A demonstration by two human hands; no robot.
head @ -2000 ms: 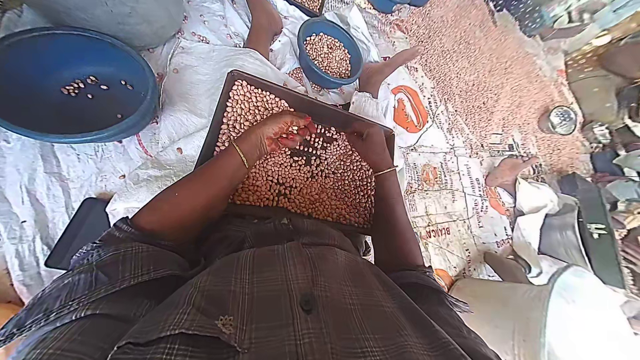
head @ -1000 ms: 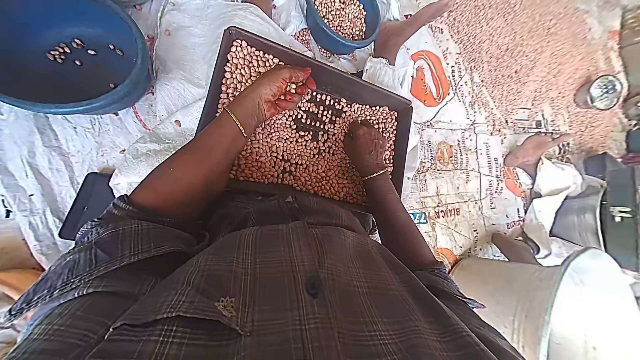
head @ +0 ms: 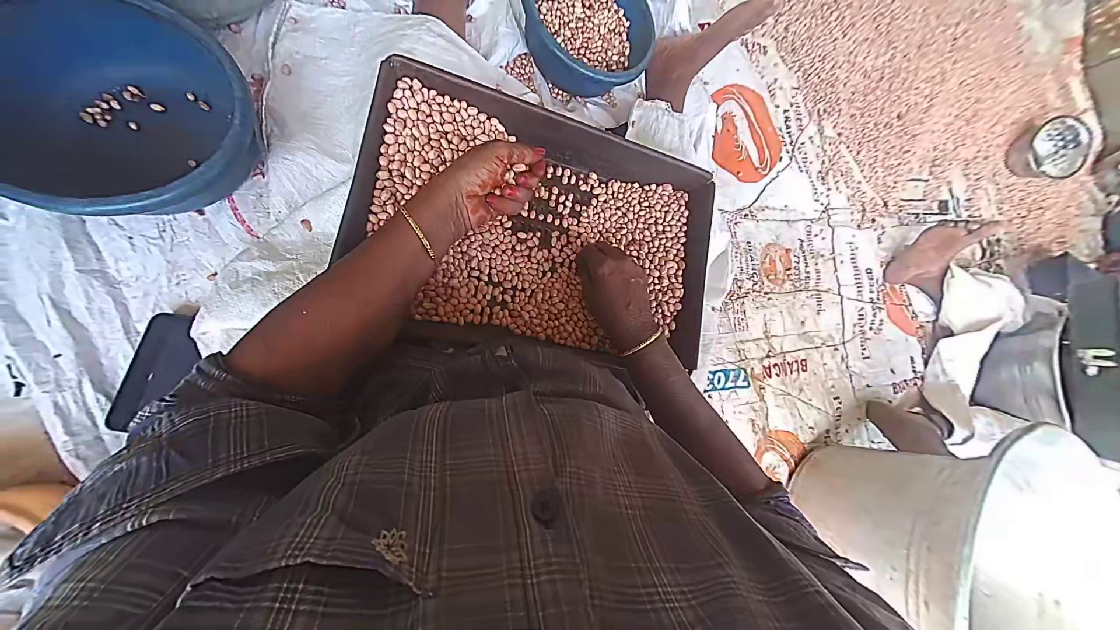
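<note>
A dark rectangular tray [head: 702,262] full of pinkish peanut kernels [head: 490,271] rests close against the front of the plaid shirt. My left hand [head: 494,185] is above the kernels in the upper middle of the tray, palm partly turned up, with a few kernels held in its curled fingers. Lower and to the right, my right hand [head: 614,293] is over the kernels, back up and fingers bent; its fingertips and anything in them are hidden. Dark tray bottom shows through gaps in the kernels between the hands. Each wrist wears a thin gold-coloured bangle.
A large blue basin [head: 249,149] with several kernels is at the upper left. Beyond the tray, a smaller blue bowl [head: 588,83] of kernels stands near another person's foot [head: 691,54]. Kernels cover printed sacks at right. A metal pot [head: 892,499] stands lower right, a dark flat object [head: 153,372] left.
My right hand has moved from near the tray's far right side down towards the shirt and, lately, a little left. My left hand stays over the upper middle, still holding kernels.
</note>
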